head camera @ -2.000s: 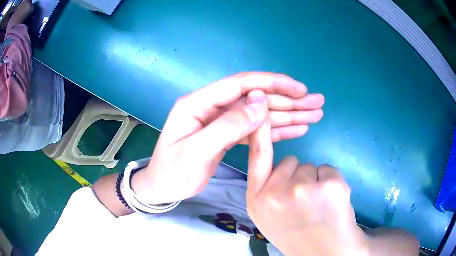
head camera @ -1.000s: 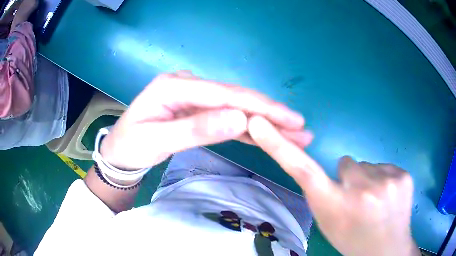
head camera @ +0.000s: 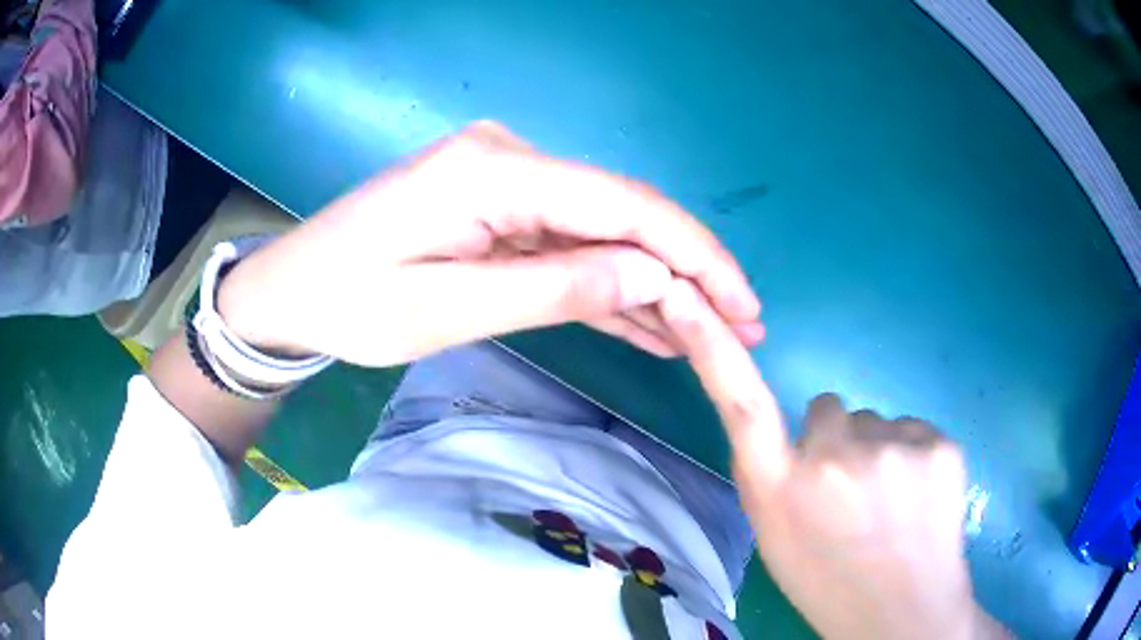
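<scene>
My left hand [head camera: 501, 263] is bare and raised over the green-teal work surface [head camera: 851, 213]. Its fingers are together and bent over, with the thumb against them. My right hand [head camera: 838, 475] is bare, at the lower right. Its index finger is stretched out and its other fingers are curled. The tip of that index finger touches my left thumb tip and fingers. No part or tool shows in either hand; the inside of my left hand is partly hidden.
A blue object [head camera: 1107, 500] stands at the right edge. A ribbed pale rail [head camera: 1051, 106] curves along the upper right. Another person's pink sleeve [head camera: 48, 119] is at the upper left, above a pale stool [head camera: 188, 281] and yellow floor tape [head camera: 273, 473].
Two seconds ago my left fingers were spread, with the right index finger across them. They have come together and bent over. My right hand moved right, then slightly back left.
</scene>
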